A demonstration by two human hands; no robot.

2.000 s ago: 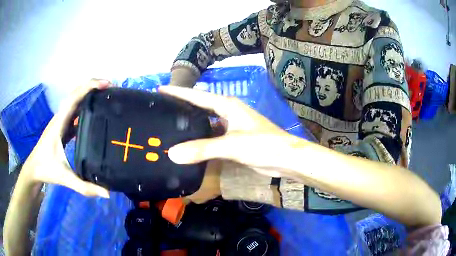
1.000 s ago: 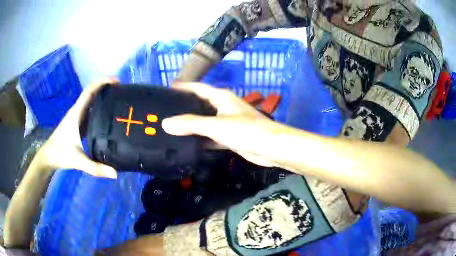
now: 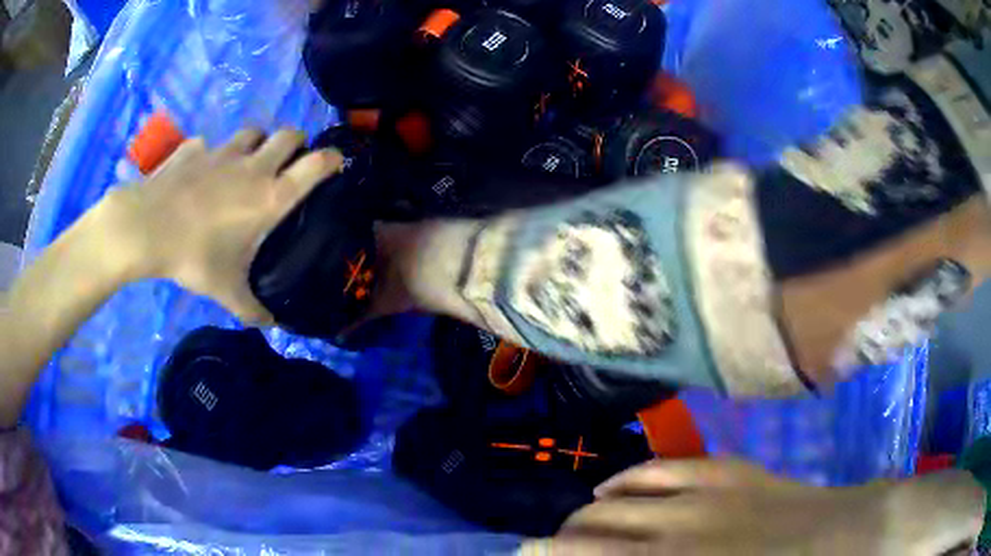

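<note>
My left hand point(image 3: 207, 217) reaches in from the left and is closed on a black rounded speaker point(image 3: 315, 266) with orange marks, above the crate's contents. Another person's hand point(image 3: 404, 266) touches or lies just behind that speaker. My right hand point(image 3: 706, 505) is low at the right, blurred, beside a speaker lying on its side point(image 3: 522, 462); its fingertips are unclear, so I cannot tell whether it grips. An orange strap point(image 3: 155, 141) shows behind my left hand.
A blue crate lined with crinkled clear plastic point(image 3: 217, 500) holds several black speakers, grouped at the top point(image 3: 489, 54), with one at the lower left point(image 3: 207, 396). The other person's patterned sleeve point(image 3: 609, 282) crosses the middle from the right.
The view has tilted down into the crate. The speaker held in both my hands is no longer raised before me. My hands are apart, and the other person's arm reaches farther across.
</note>
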